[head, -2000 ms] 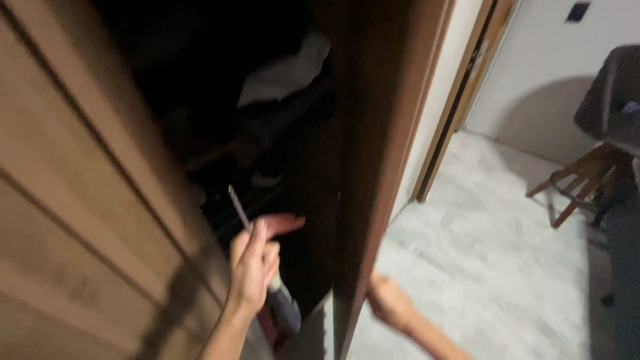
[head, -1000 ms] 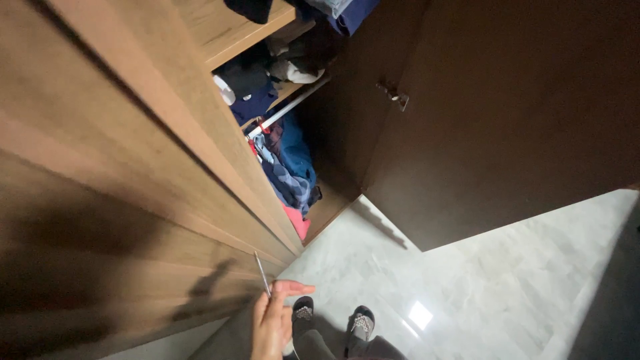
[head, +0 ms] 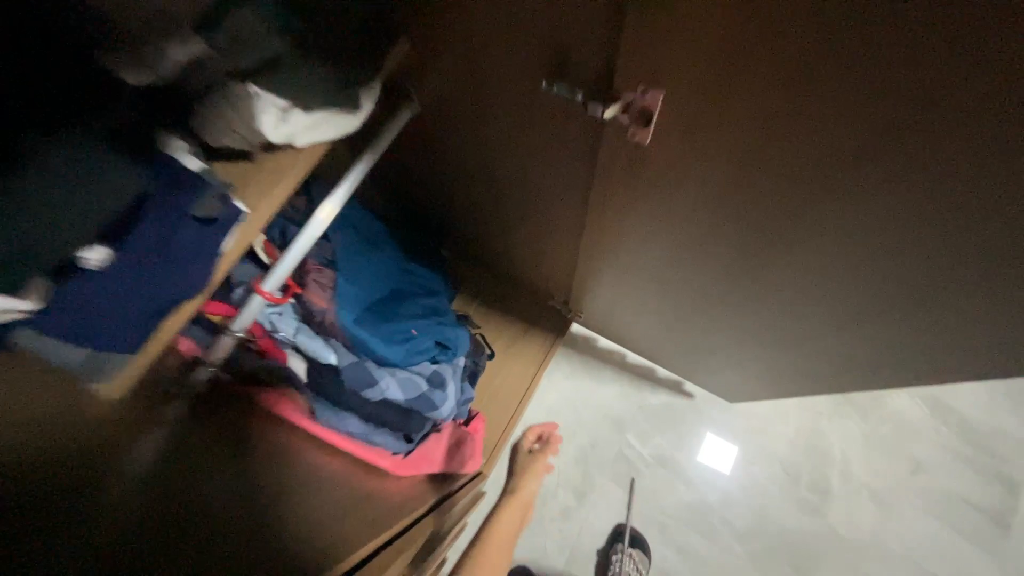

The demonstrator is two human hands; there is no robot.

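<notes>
My left hand [head: 534, 460] is low in the middle of the view, just beyond the front edge of the wooden wardrobe floor [head: 520, 364], over the pale floor. Its fingers are loosely bent and no object shows in it. To its right, a thin metal rod [head: 630, 504], like a screwdriver shaft, points upward in front of a shoe [head: 622, 552]; what holds it cannot be seen. My right hand is out of view. Inside the wardrobe lies a pile of folded clothes, with a blue garment [head: 392, 288], a checked one [head: 400, 384] and a pink one [head: 448, 444].
A metal hanging rail [head: 320, 220] with a red hanger hook [head: 276, 292] crosses above the clothes. A shelf [head: 272, 188] at left holds dark and white garments. The large brown door [head: 800, 200] stands wide with its hinge [head: 640, 112] showing. Marbled floor [head: 840, 480] reflects a light.
The view has swung and moved closer to the wardrobe interior. The thin rod, earlier in my left hand, now shows apart from it. My right hand, at the door edge two seconds ago, has left view.
</notes>
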